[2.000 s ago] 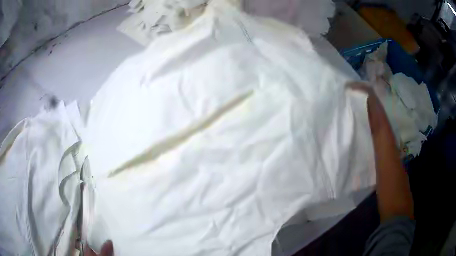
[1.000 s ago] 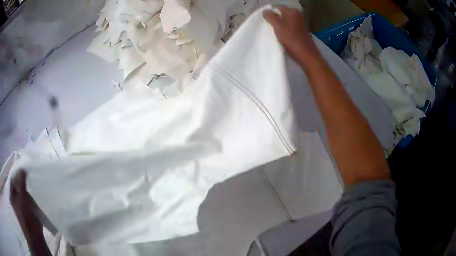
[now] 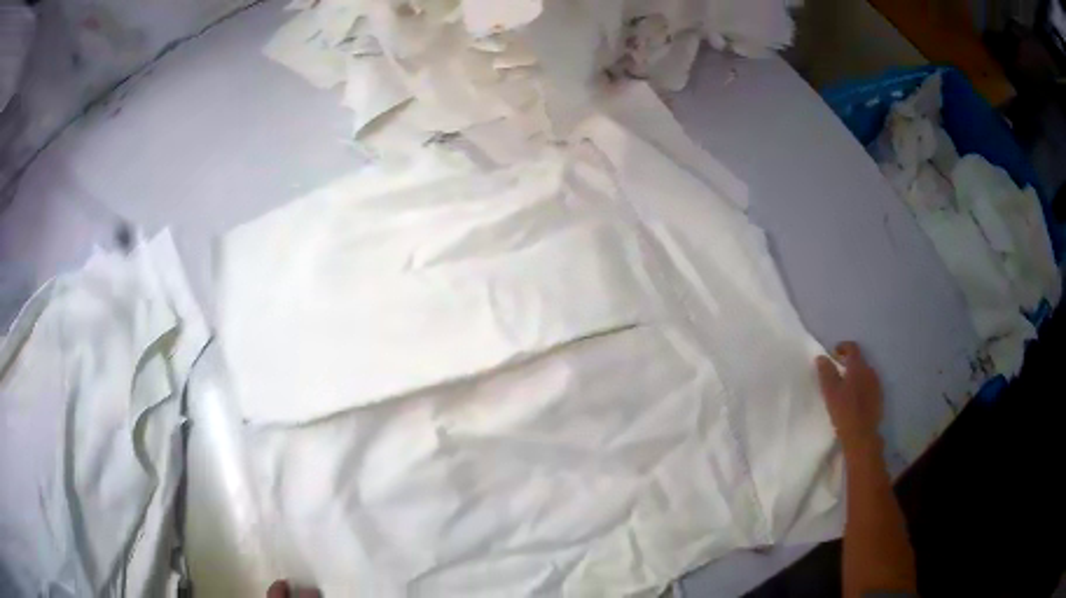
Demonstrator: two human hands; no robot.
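Observation:
A large cream-white garment panel point(image 3: 491, 444) lies spread over the middle of the table, wrinkled, with a slit or fold edge running across it and a seam down its right side. My right hand point(image 3: 852, 391) holds the panel's right edge between thumb and fingers. My left hand point(image 3: 292, 589) is at the bottom edge of the picture, with only fingertips showing at the panel's lower left; its grip cannot be seen.
A heap of small cream cut pieces point(image 3: 468, 82) touches the panel's far side. A side bundle point(image 3: 94, 409) of folded white pieces lies at the left. A blue basket point(image 3: 865, 94) with white pieces stands beside the right edge of the pale table point(image 3: 807, 152).
The panel was lifted and folded over a second ago; now it lies spread on the table. My right hand has moved down and right, and my left hand down to the picture's edge.

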